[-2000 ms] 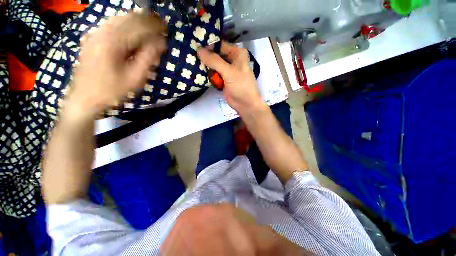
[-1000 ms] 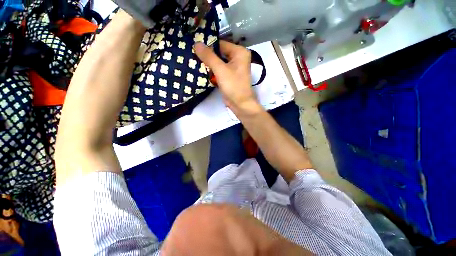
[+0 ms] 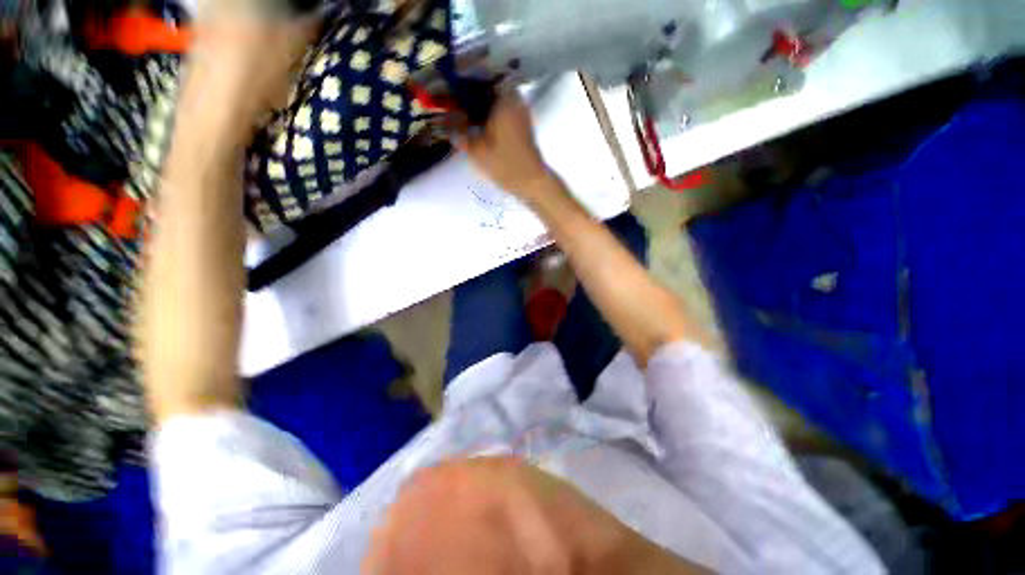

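Observation:
The navy bag body with cream clover print lies on the white table at the top, blurred by motion. A black strap runs along its near edge. My right hand is at the bag's right edge, its fingers closed on dark bag edging. A small red-orange piece shows beside these fingers; what it is cannot be told. My left hand is a blur over the bag's upper left, near the picture's top; its fingers and any grip cannot be made out.
The pale grey sewing machine stands at the top right, with a red lever at its front. A pile of printed bags with orange patches lies at left. Blue containers stand below the table on both sides.
My left hand has come back from behind the machine head toward the left. My right hand has shifted slightly, and the black loop beside it no longer shows. The whole view has moved and blurred.

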